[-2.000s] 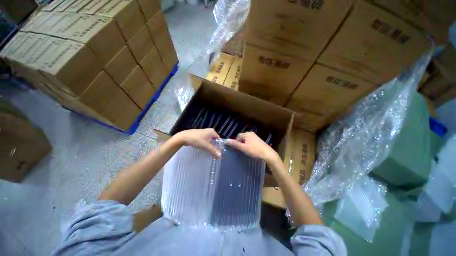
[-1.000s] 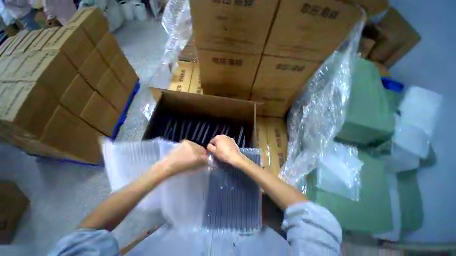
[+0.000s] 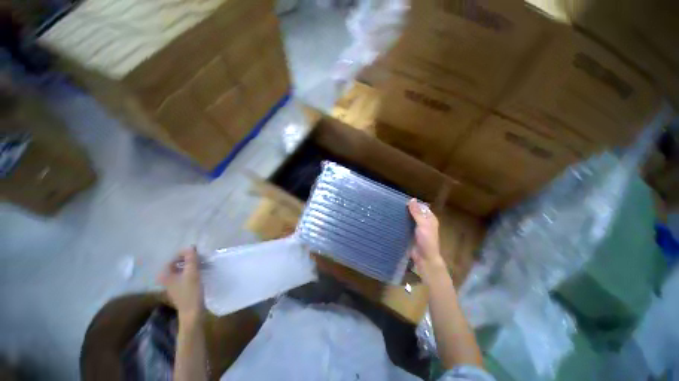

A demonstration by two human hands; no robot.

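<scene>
A wrapped item point(image 3: 357, 222), a dark rectangle seen grey-blue through clear ribs, is held tilted in front of the supply carton. My right hand point(image 3: 424, 232) grips its right edge. My left hand point(image 3: 185, 279), blurred, holds the far left end of a whitish empty air-column bag point(image 3: 257, 275). The bag's right end meets the wrapped item's lower left corner; whether they are joined I cannot tell. The open supply carton point(image 3: 387, 152) is behind, its dark contents partly hidden.
A collecting carton point(image 3: 100, 327) with a rounded mouth is at the lower left, shiny dark contents inside. Stacked printed cartons point(image 3: 447, 104) rise behind. Stretch film point(image 3: 551, 223) and green packs point(image 3: 614, 245) are at the right. Palletized cartons point(image 3: 216, 97) stand on a blue pallet point(image 3: 257, 138).
My hands have moved from close together to wide apart, the left going left and down. The wrapped item is now tilted and raised at the right, the white bag stretched out left. The view has swung left.
</scene>
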